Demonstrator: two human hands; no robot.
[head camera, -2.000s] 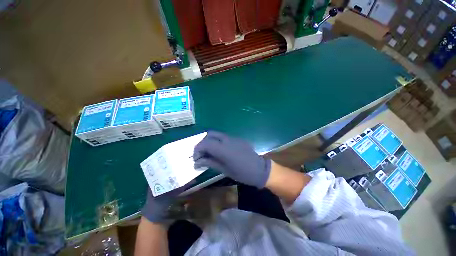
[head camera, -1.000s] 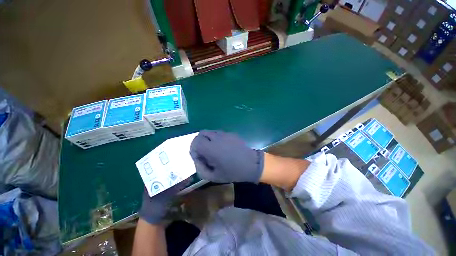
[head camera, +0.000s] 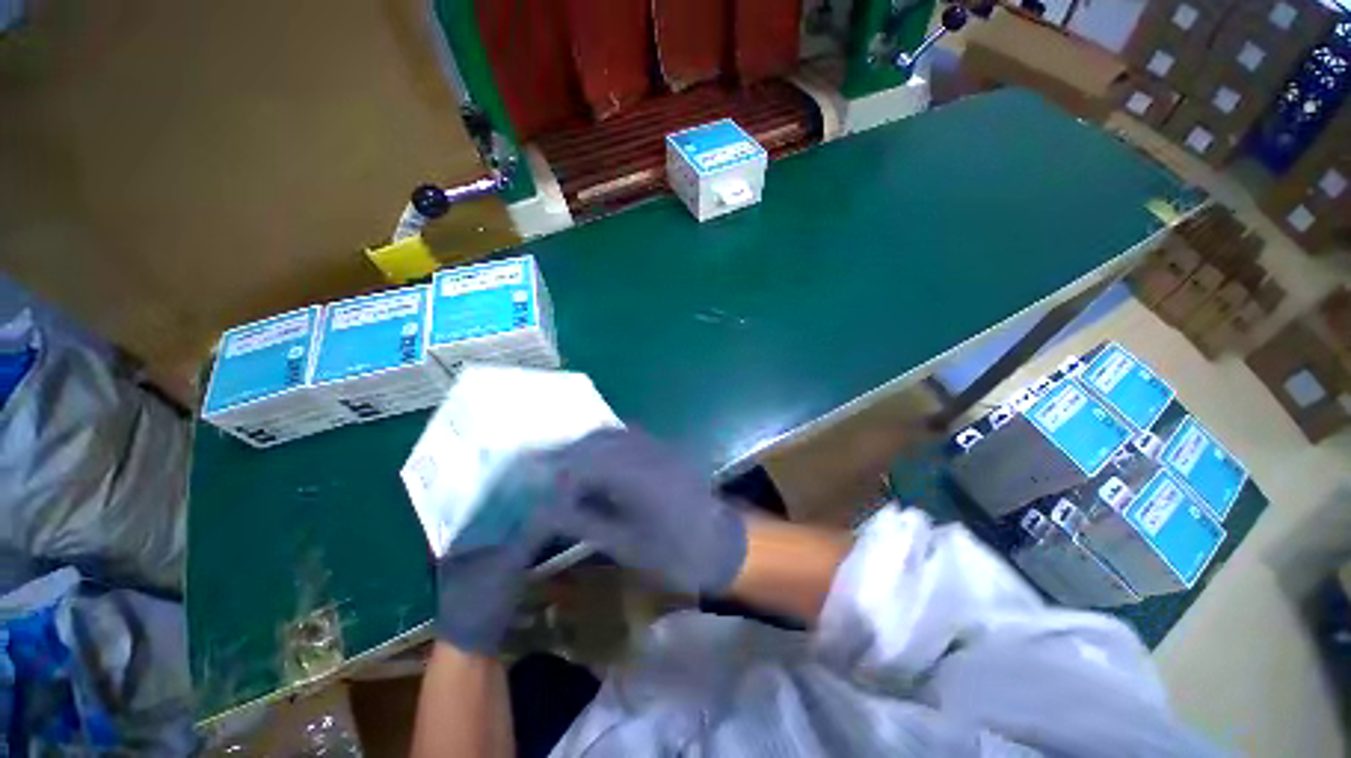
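Observation:
A product box is held over the bench's front edge, its white faces up, partly blurred. My left hand, in a dark grey knit glove, grips it from below. My right hand, gloved alike, lies against its near right side; its fingertips are blurred. A row of three product boxes with blue labels on top stands behind it at the bench left. Another product box sits at the bench's back edge, in front of the conveyor.
The green bench spans the view. Behind it are the roller conveyor, red tunnel curtain and clamp lever with a yellow piece. Grouped boxes stand on the right side stand. Silvery bags lie at left.
A box has come out from under the curtain, across the rollers to the bench edge. The held box has been turned, and my right hand has moved lower on it.

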